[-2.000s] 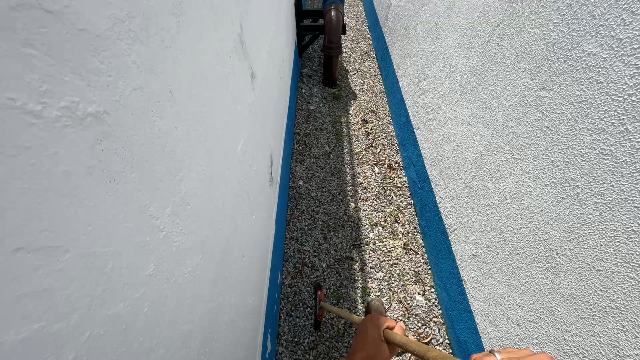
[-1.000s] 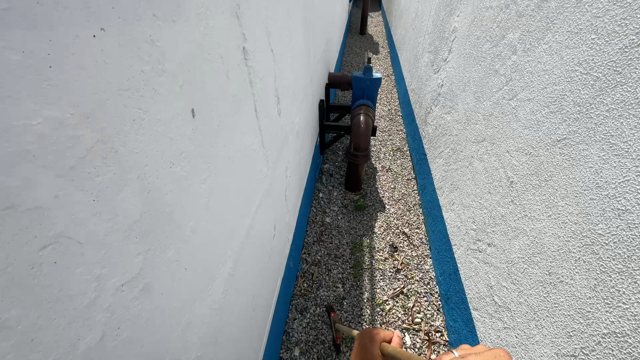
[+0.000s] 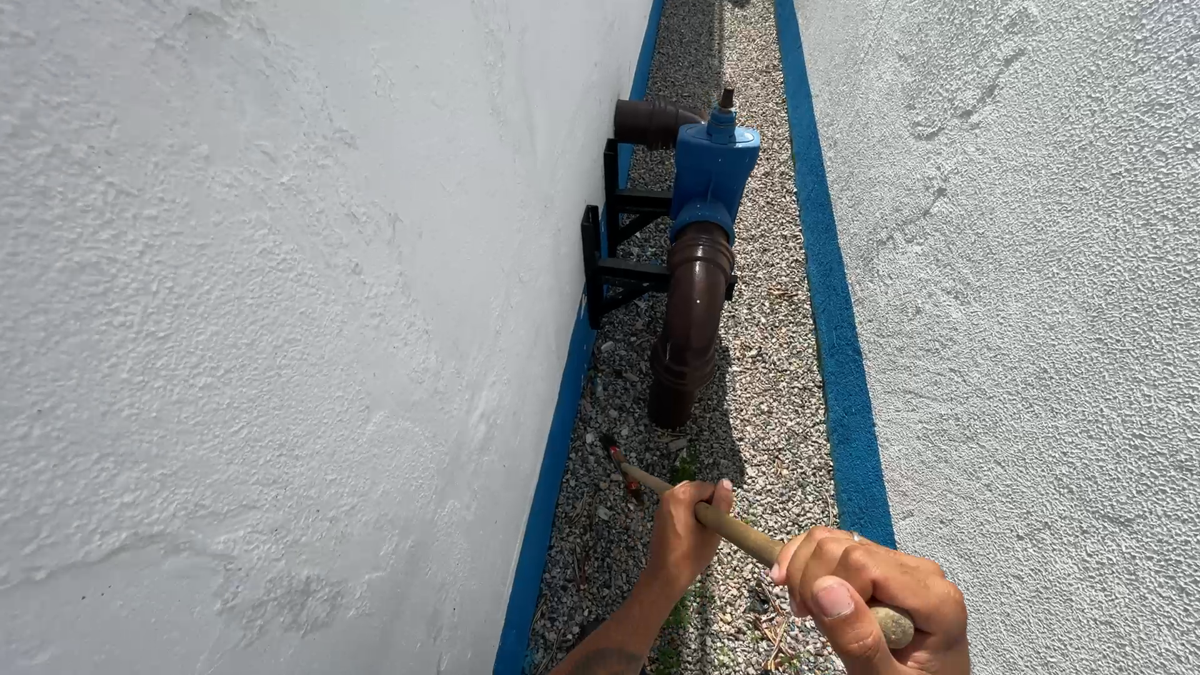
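My left hand (image 3: 686, 532) is closed around the middle of a wooden tool handle (image 3: 745, 536). Around its rounded upper end, at the lower right, my right hand (image 3: 872, 591) is wrapped. The handle slants down to the left, to a small dark and reddish head (image 3: 622, 469) on the gravel; its exact kind is unclear. Just beyond that head, the open end of a brown pipe elbow (image 3: 692, 328) points down at the gravel. The elbow joins a blue valve (image 3: 714, 173).
A white wall (image 3: 328, 328) on the left and a textured white wall (image 3: 1031, 281) on the right, both with blue base bands, enclose the narrow gravel strip (image 3: 769, 375). Black metal brackets (image 3: 633, 272) hold the pipework off the left wall. Green weeds (image 3: 680, 609) grow near my hands.
The view has moved forward along the passage, so the blue valve and brown pipe are now much nearer. Both hands still hold the handle, and more of my right hand shows.
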